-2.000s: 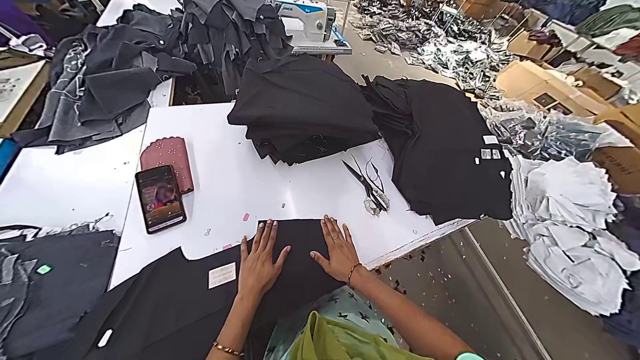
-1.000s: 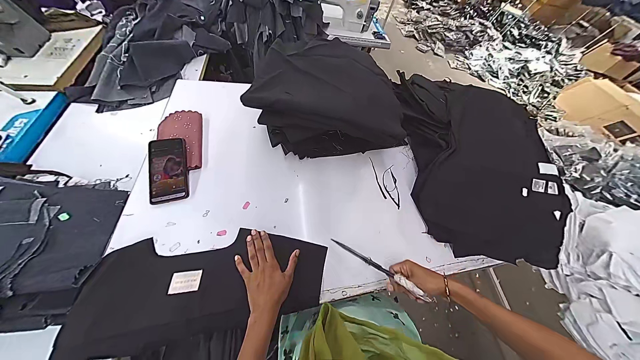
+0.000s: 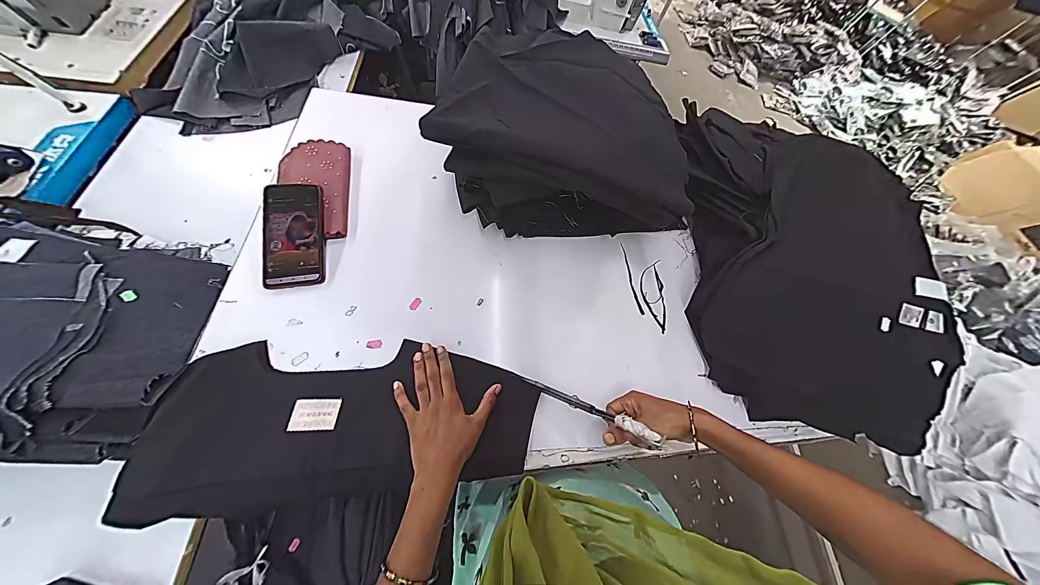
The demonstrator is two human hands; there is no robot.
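Observation:
A black cut fabric piece [image 3: 357, 463] with a curved neckline and a pale sewn label [image 3: 314, 414] lies near the table's front edge. Flat on its right part, fingers spread, rests my left hand [image 3: 445, 410]. Cloth-wrapped handles of dark scissors [image 3: 573, 400] are in my right hand [image 3: 646, 418]. The blades point up and left, lying along the fabric's upper right edge; whether they are parted cannot be seen. Black thread or thin strips [image 3: 647, 288] lie on the white tabletop [image 3: 561, 317] farther back.
A folded black fabric pile [image 3: 561, 138] stands at the back, with another black stack [image 3: 821, 276] at the right. A phone [image 3: 293, 236] overlaps a maroon case [image 3: 329, 175] at the left. Dark garments [image 3: 122, 333] cover the left side. White cloth [image 3: 983, 463] lies beyond the table at right.
My right hand left the fabric and took hold of the scissors, which earlier lay on the table. Their blades have since moved left to the fabric's edge. My left hand stays on the fabric.

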